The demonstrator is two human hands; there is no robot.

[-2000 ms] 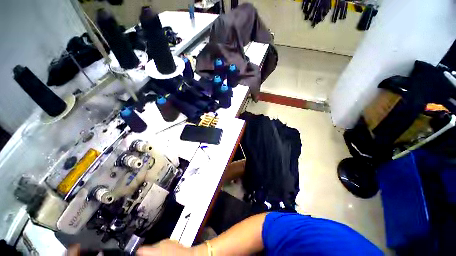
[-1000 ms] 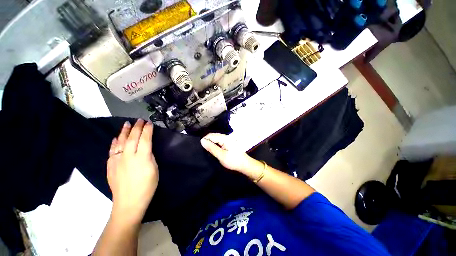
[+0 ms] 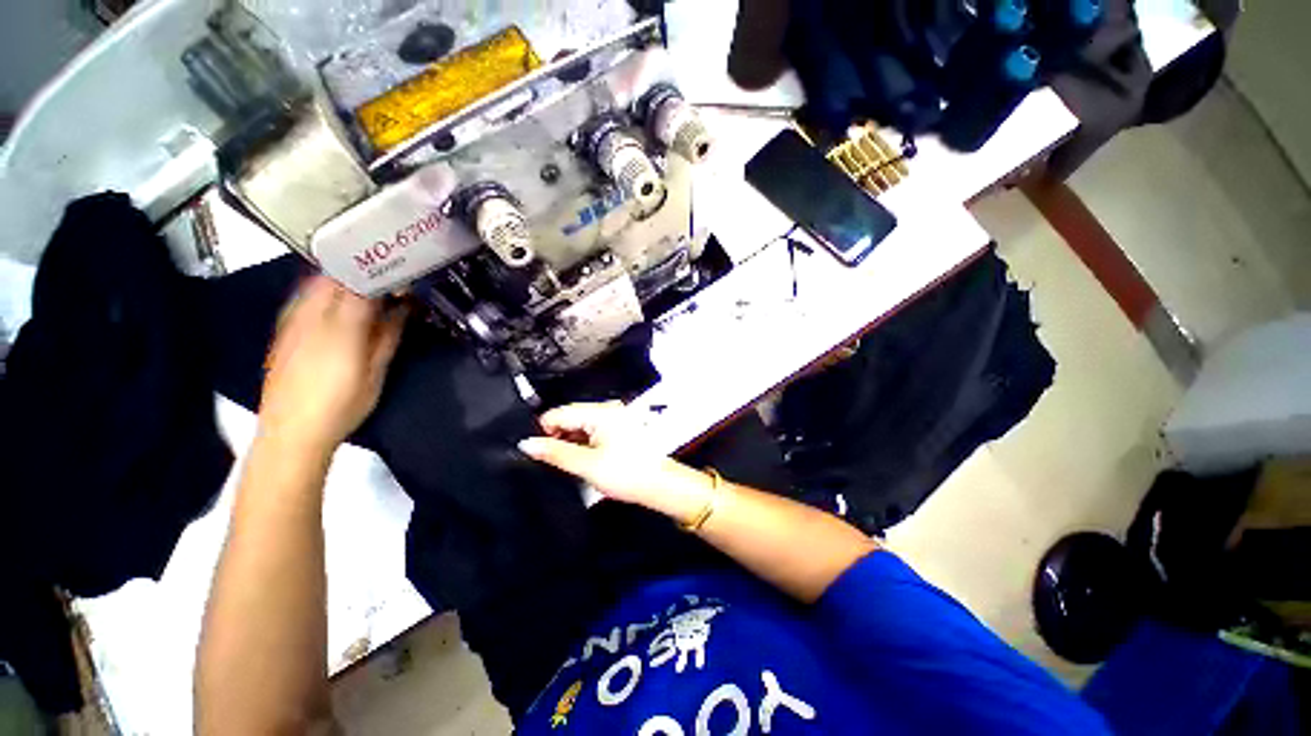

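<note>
A black garment piece lies across the front of the off-white overlock machine and hangs toward my lap. More black cloth is bunched at the left. My left hand is on the cloth left of the needle area, its fingertips blurred and partly hidden, so its grip is unclear. My right hand pinches the cloth edge between thumb and fingers, just in front of the presser foot area. The cloth under the machine head is hidden.
A phone and brass-coloured bobbins lie right of the machine. Dark spools with blue ends stand at the table's far right. A dark ragged-edged bundle hangs beyond the table edge. A round black object is on the floor.
The view has swung down from the far table end to the machine. My left hand has moved up and left with the cloth. My right hand has moved slightly left and down.
</note>
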